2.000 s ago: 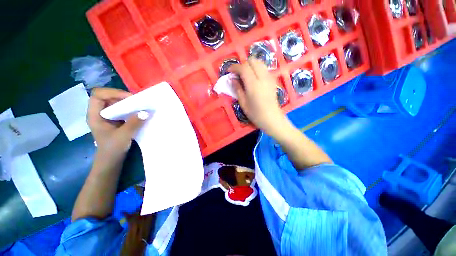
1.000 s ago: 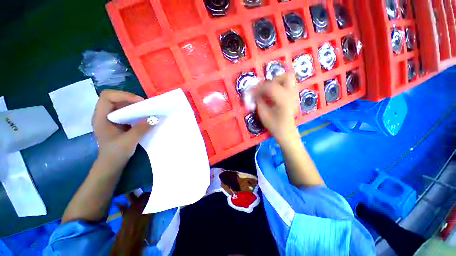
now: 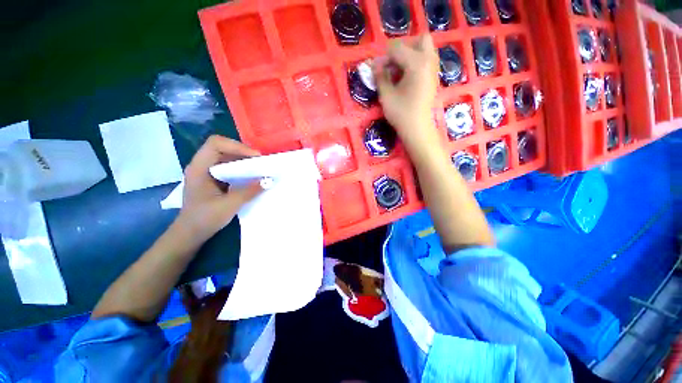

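Observation:
My left hand (image 3: pixel 212 187) holds a long white sheet (image 3: pixel 280 239) by its folded top edge, left of the tray; a small whitish piece sits at the thumb tip. My right hand (image 3: pixel 407 82) is over the orange-red compartment tray (image 3: pixel 295 138), fingertips at a dark round part (image 3: pixel 362 84) in a pocket. A small whitish piece shows at its fingertips; whether it is pinched there or lies on the part cannot be told. Bagged round parts, such as this one (image 3: pixel 388 191), sit one per pocket. Several left pockets hold no part.
More red trays (image 3: pixel 570 97) stand at the right. Left of the tray lie a white paper (image 3: pixel 140 152), crumpled clear film (image 3: pixel 185 97), a translucent bottle-like item (image 3: pixel 60 169) and a white strip (image 3: pixel 34 258) on the dark green bench. Blue stools (image 3: pixel 572 198) stand on the blue floor.
My right hand has moved up the tray from the lower pockets to a higher one. The tray appears further right and lower in view. My left hand still holds the sheet.

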